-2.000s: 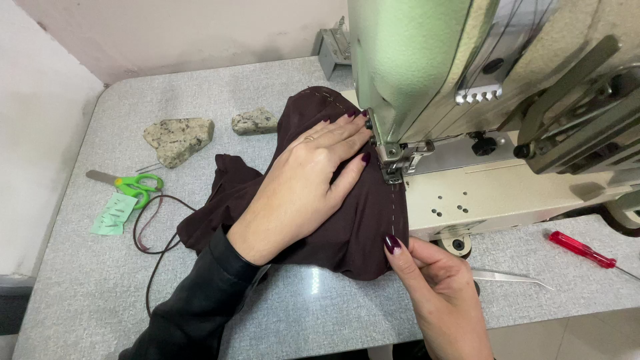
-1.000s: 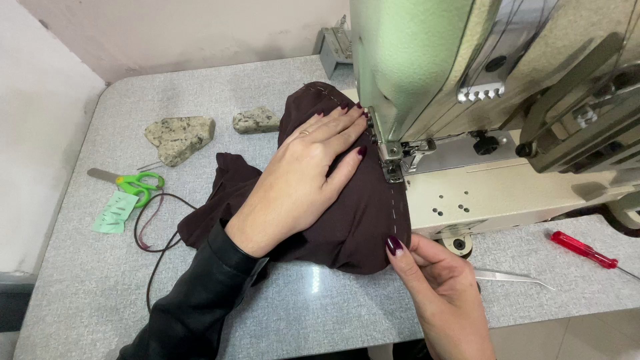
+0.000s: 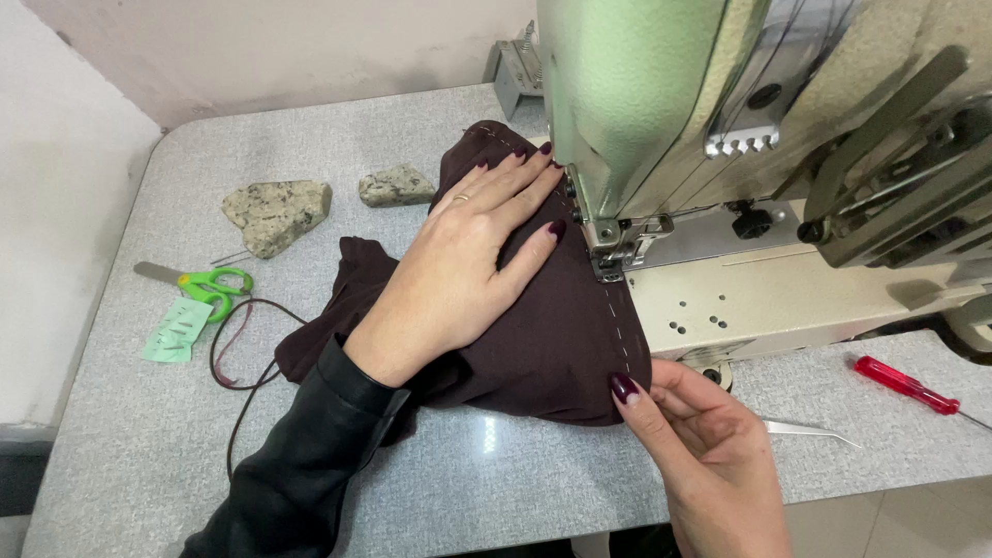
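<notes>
A dark brown fabric piece [image 3: 535, 341] with pale basting stitches along its right edge lies partly under the presser foot [image 3: 608, 267] of a green and cream sewing machine [image 3: 635, 85]. My left hand [image 3: 473, 256] rests flat on the fabric, fingers pointing toward the machine head, palm down, with a ring on one finger. At the near right corner, my right hand [image 3: 697, 442] pinches the fabric edge between thumb and fingers. The needle tip cannot be made out.
On the speckled grey table [image 3: 434, 480] lie two granite pieces [image 3: 279, 213] [image 3: 397, 186], green-handled scissors [image 3: 209, 285], a green paper with needles [image 3: 177, 329] and a brown cord [image 3: 252, 387]. Bent tweezers [image 3: 810, 428] and a red screwdriver [image 3: 907, 385] lie at right. A grey metal bracket [image 3: 518, 77] stands behind.
The stitched edge of the fabric has shifted slightly at the presser foot. Both hands keep nearly the same places and the same hold.
</notes>
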